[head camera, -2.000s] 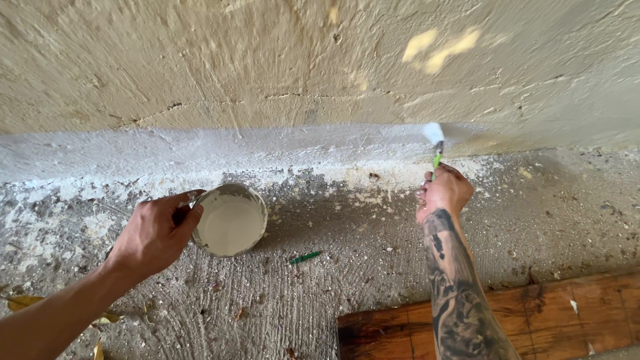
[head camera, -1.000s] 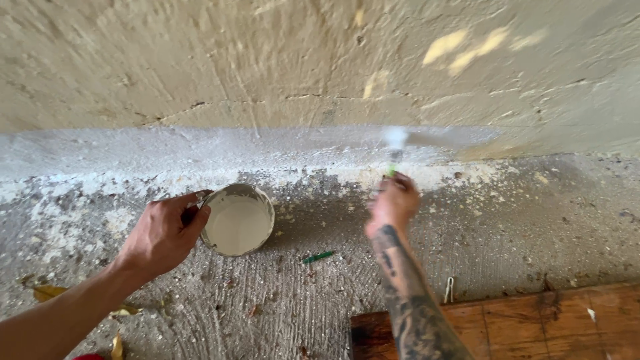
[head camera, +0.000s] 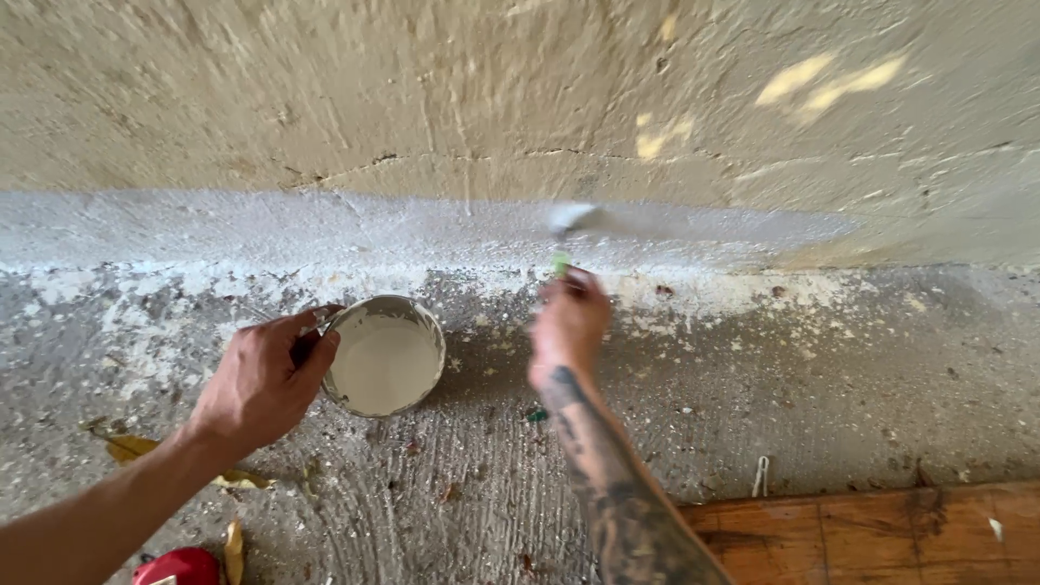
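Note:
My left hand (head camera: 264, 378) grips the rim of a round container of pale paint (head camera: 386, 366), tilted so its inside shows, above the concrete floor. To its right, my right hand (head camera: 571, 325) is closed on the green handle of a paintbrush (head camera: 574, 218). The white-coated bristles lie on the pale painted band (head camera: 455, 231) along the foot of the wall and are blurred. Wet-looking paint stretches rightward from the brush. Above the band the rough plaster wall (head camera: 520, 97) is beige.
Paint-spattered concrete floor (head camera: 780, 390) meets the wall. A wooden board (head camera: 877, 528) lies at the lower right, with a small white looped item (head camera: 760, 476) by its edge. Dry leaves (head camera: 130, 447) and a red object (head camera: 177, 566) are at the lower left. A small green piece (head camera: 537, 415) lies beside my right forearm.
My right hand has moved left with the brush along the band, nearer the container. The freshly coated stretch to the right of the brush shows more. My left hand keeps its hold on the container.

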